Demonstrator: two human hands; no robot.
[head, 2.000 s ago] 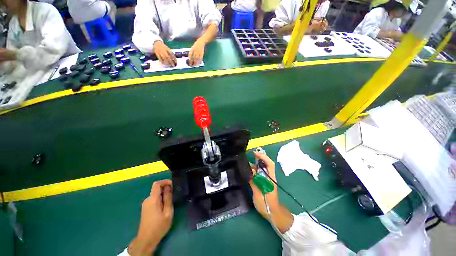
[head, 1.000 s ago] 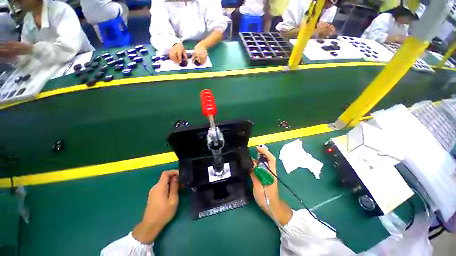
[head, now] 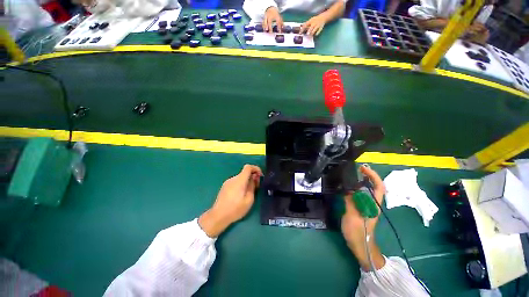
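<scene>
The black clamp fixture (head: pixel 278 206) stands on the green bench in front of me, with a raised back plate and a white label. Its toggle clamp has a red ribbed handle (head: pixel 333 90) pointing up, and its plunger comes down on a white square (head: pixel 300 182). My left hand (head: pixel 232 197) is at the fixture's left edge, fingers curled together; whether it grips anything is hidden. My right hand (head: pixel 361 223) is at the right side, holding the dispensing syringe by its green-capped end (head: pixel 365 205); the barrel is mostly hidden. A tube and black wire trail from it.
Crumpled white tissue (head: pixel 409 194) lies right of the fixture. The controller (head: pixel 467 232) with a red light and a white carton (head: pixel 503 194) are at far right. A green box (head: pixel 40 171) is at left. Small dark parts lie on the yellow-edged belt (head: pixel 197 87); people work beyond.
The view has swung left, so the fixture sits further right in the picture and the green box shows fully. Both hands stay beside the fixture.
</scene>
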